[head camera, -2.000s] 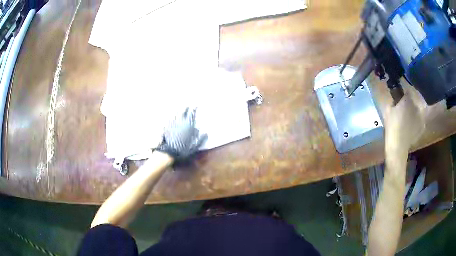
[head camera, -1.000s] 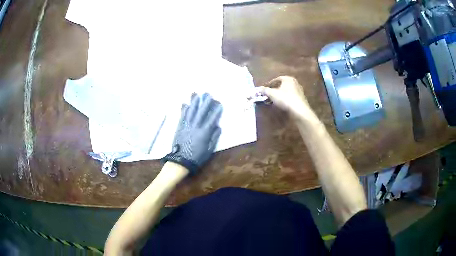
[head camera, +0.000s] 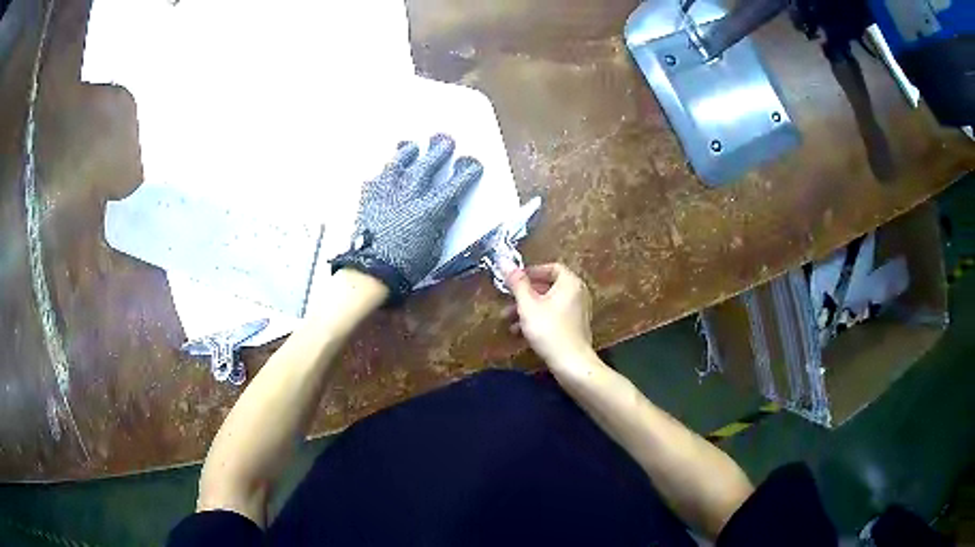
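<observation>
The white fabric lay (head camera: 267, 118) lies on the table in front of me, with a notched left edge. My left hand (head camera: 412, 208), in a grey mesh glove with a dark wrist strap, rests flat on it with fingers apart, near its front edge. My bare right hand (head camera: 551, 310) grips a silver lay clamp (head camera: 505, 260) at the lay's front right corner. Whether its jaws are closed on the fabric is hard to tell. Another silver clamp (head camera: 225, 353) sits on the lay's front left edge.
The cutting machine's grey base plate (head camera: 738, 123) stands on the brown table (head camera: 577, 128) to the right. Its blue and dark motor body (head camera: 928, 53) is cut off at the upper right. An open cardboard box (head camera: 887, 347) with scraps is on the green floor at right.
My right hand has gone from the machine to the clamp on the lay's right edge, and that clamp is now at the front right corner. The view has shifted.
</observation>
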